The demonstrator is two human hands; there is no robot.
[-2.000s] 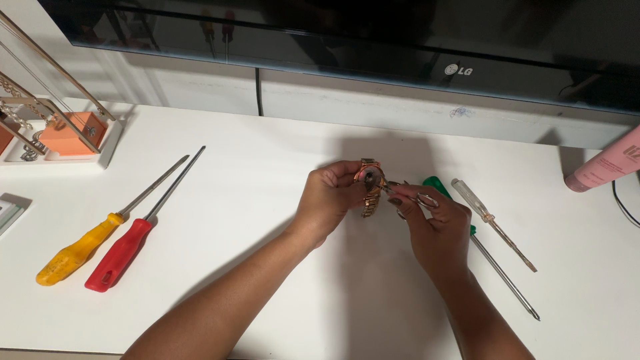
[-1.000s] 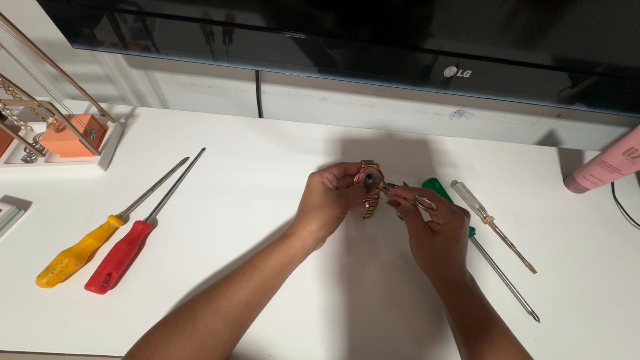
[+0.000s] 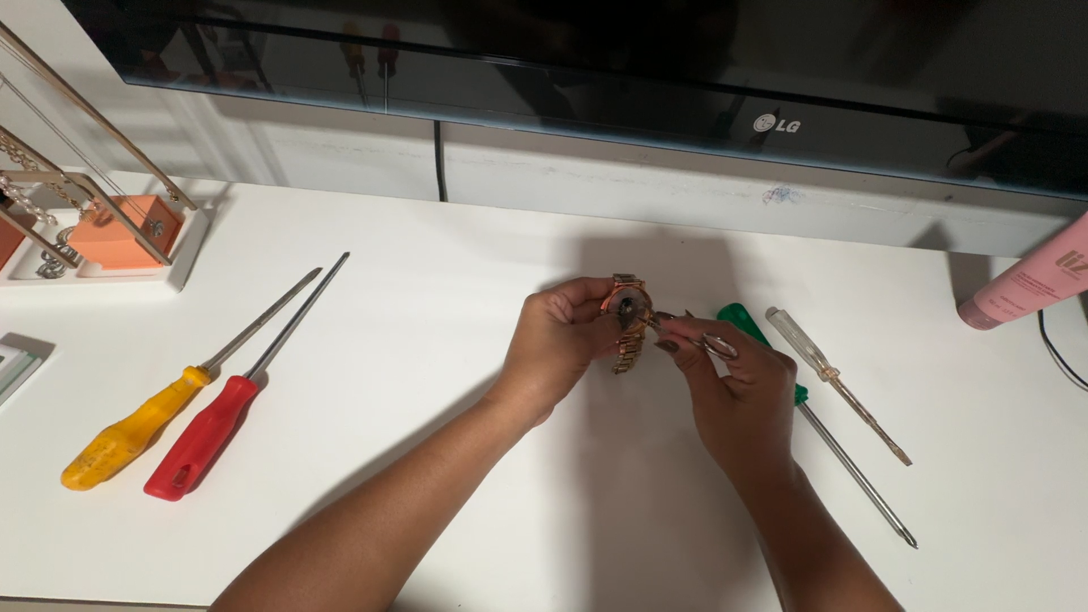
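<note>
My left hand (image 3: pixel 563 336) holds a gold-coloured wristwatch (image 3: pixel 626 299) with a metal link bracelet above the white table. The watch's round face or back is turned up, with a dark spot at its middle; its bracelet hangs below. My right hand (image 3: pixel 735 374) grips small metal scissors (image 3: pixel 718 344) by the looped handles, their tips at the watch's right edge. Partly behind the right hand lies a green-handled screwdriver (image 3: pixel 858 476). Beside it is a clear-handled screwdriver (image 3: pixel 837 382). What the tips touch is too small to tell.
Yellow-handled (image 3: pixel 136 429) and red-handled (image 3: pixel 202 438) screwdrivers lie at left. A white tray (image 3: pixel 191 251) with jewellery and an orange box (image 3: pixel 127 234) stands at back left. A television (image 3: pixel 595 76) spans the back; a pink tube (image 3: pixel 1028 280) stands at right, near a black cable (image 3: pixel 1054 348).
</note>
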